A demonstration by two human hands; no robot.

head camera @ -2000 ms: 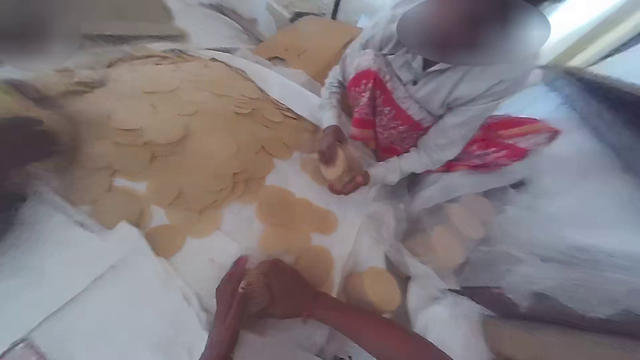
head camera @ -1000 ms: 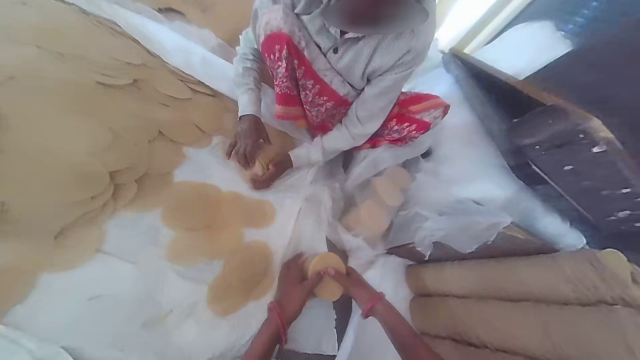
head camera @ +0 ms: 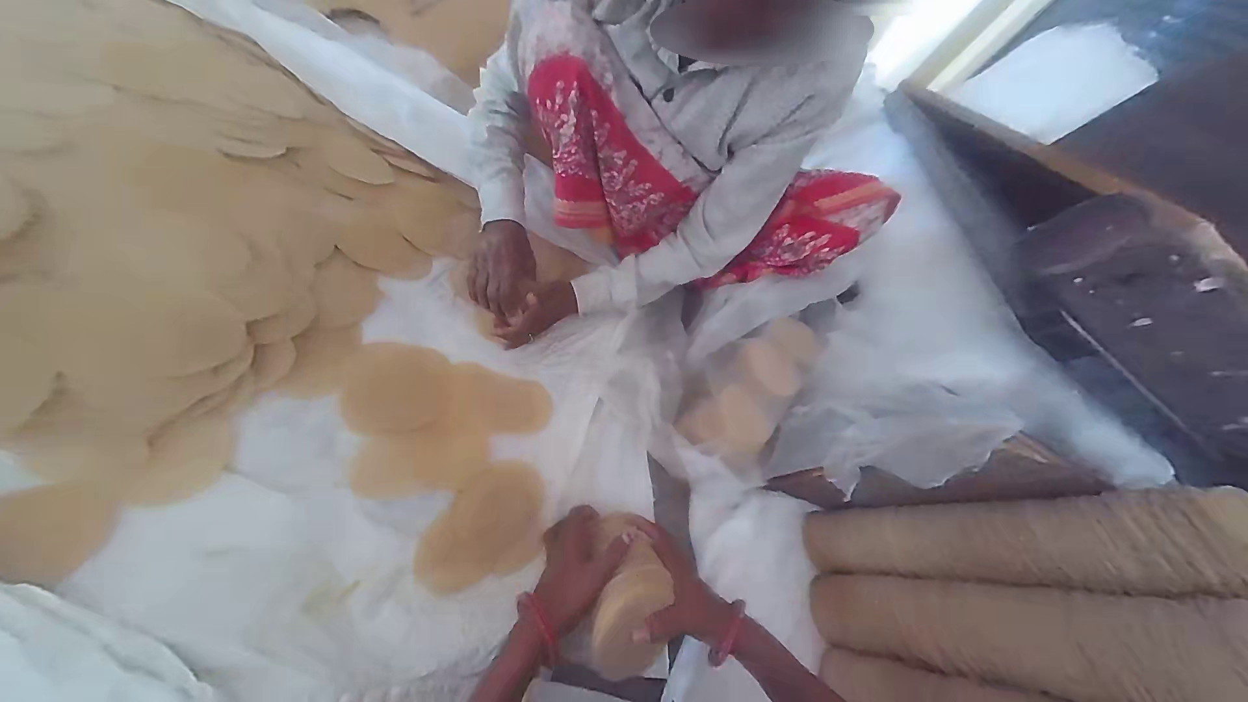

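Note:
Both my hands are around a stack of thin round tan discs (head camera: 632, 604), low in the middle of the view. My left hand (head camera: 582, 565) grips the stack's left side, and my right hand (head camera: 682, 585) holds its right side with the fingers on the top edge. Each wrist bears a red bangle. Loose flat discs (head camera: 483, 522) lie on the white sheet (head camera: 292, 536) just left of my hands. A larger heap of the same discs (head camera: 146, 224) fills the upper left.
A person (head camera: 682, 146) in a pale shirt and red patterned cloth sits opposite, hands on more discs. Clear plastic (head camera: 877, 429) lies beside stacked discs (head camera: 746, 400). Long brown rolls (head camera: 1014, 546) lie at lower right, below a dark wooden frame (head camera: 1121, 273).
The view has swung to the right since the earliest frame. My hands have closed around a longer stack, where one second ago they held discs face up.

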